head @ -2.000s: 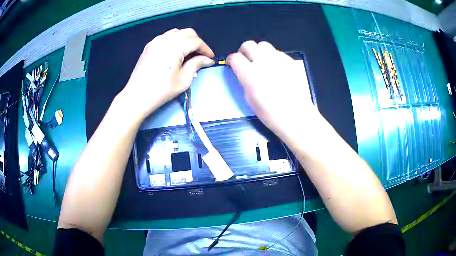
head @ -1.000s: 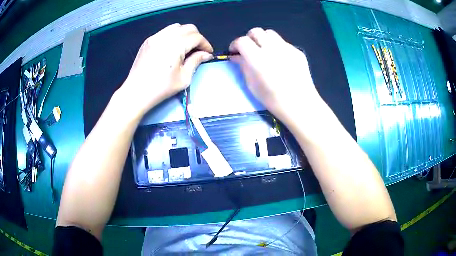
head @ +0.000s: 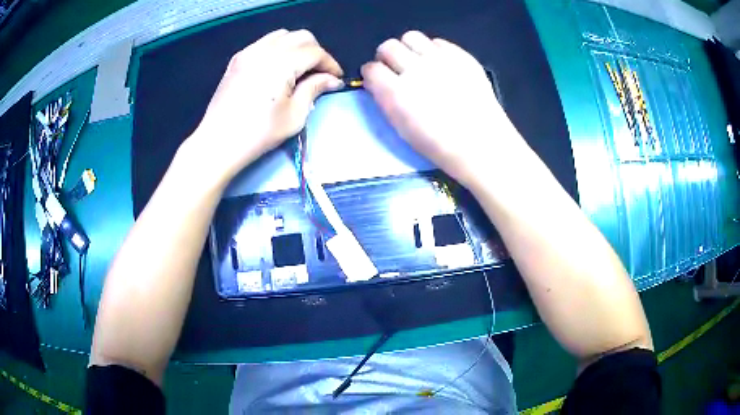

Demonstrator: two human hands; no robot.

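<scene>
The display back cover [head: 349,134] lies on the black work pad [head: 438,312], its silver-white half away from me and its black half near me. My left hand [head: 272,101] is at the middle of its top edge, thumb and fingertips pinched beside a small gold-yellow and black camera strip [head: 354,83]. My right hand [head: 434,101] has its fingertips on the strip's right end. Fingers hide most of the strip. The screen cable [head: 324,207] runs from under my left hand down across the cover, its white end [head: 352,258] on the black half.
A cable bundle [head: 53,207] lies at left, near a grey card [head: 111,85]. A clear ribbed component tray [head: 669,194] with gold-black strips [head: 631,101] lies at right. A black cable [head: 361,365] and a thin pale wire [head: 492,312] hang over the front edge.
Both hands have stayed at the cover's top edge. My right fingertips have moved slightly left, closer to my left hand. The cover sits slightly higher in view.
</scene>
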